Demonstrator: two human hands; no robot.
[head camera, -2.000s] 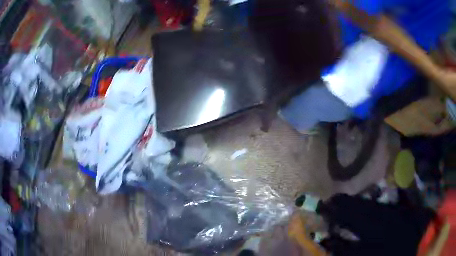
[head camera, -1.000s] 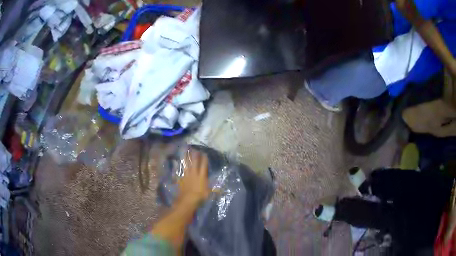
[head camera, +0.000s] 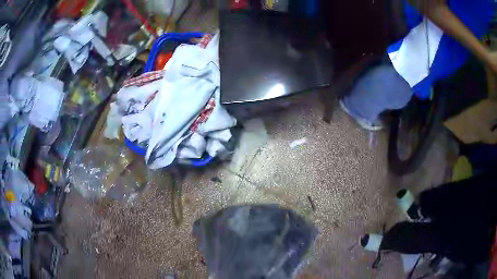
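A dark grey, bulky plastic bag (head camera: 256, 240) is at the bottom centre of the head view, cut off by the lower edge. Its top side looks smooth and rounded. Neither my left hand nor my right hand is in view, so I cannot see whether a hand touches the bag below the picture's edge.
A blue-rimmed basket (head camera: 163, 39) holds white cloth (head camera: 188, 82) with red check. A shiny dark panel (head camera: 275, 60) stands beside it. Clear plastic (head camera: 103, 171) lies at left. A person in blue (head camera: 463, 32), a tyre (head camera: 400, 158) and black cloth (head camera: 458, 218) with white-ended spools are at right.
A hand that lay on the dark bag one second ago is out of view. The bag sits lower in the picture, and the basket and panel have shifted down slightly as the view moved.
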